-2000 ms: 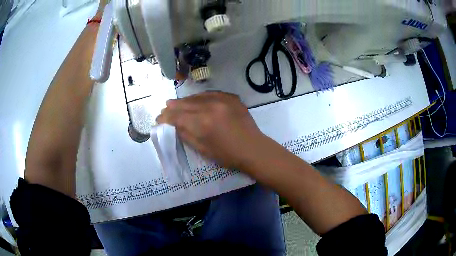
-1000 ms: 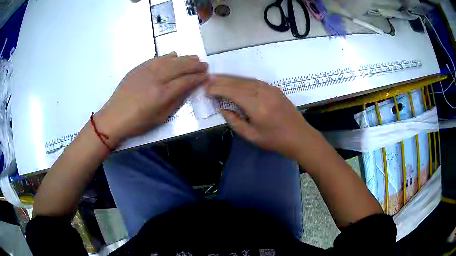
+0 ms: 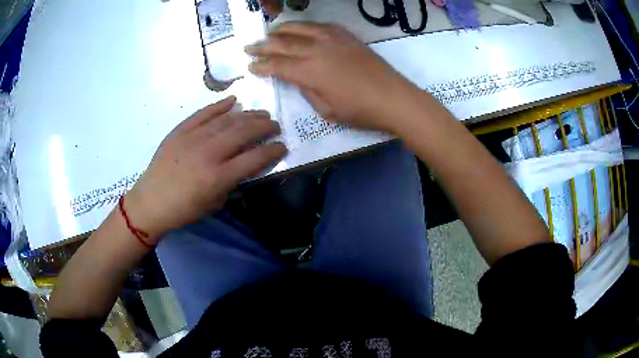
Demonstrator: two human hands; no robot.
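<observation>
A white fabric strip [image 3: 260,94] runs from the needle area at the top edge towards the table's front edge and is hard to tell from the white table. My left hand [image 3: 210,157] lies over its near part, fingers spread and pointing right, near the front edge. My right hand [image 3: 329,73] is further up, fingertips on the strip just below the needle area. Both hands seem to rest on the strip; a firm grip cannot be made out. The shiny needle plate [image 3: 215,19] shows at the top; the needle is not clearly visible.
Black-handled scissors [image 3: 403,12], a purple thread bundle [image 3: 462,14] and a slim white tool [image 3: 506,10] lie along the top. A printed ruler [image 3: 518,75] follows the front edge. A yellow rack [image 3: 571,189] wrapped in white strips stands at right.
The view has tilted down from the machine head. My left hand has come from behind the head to the front edge. My hands, together one second ago, are now apart, the right one higher.
</observation>
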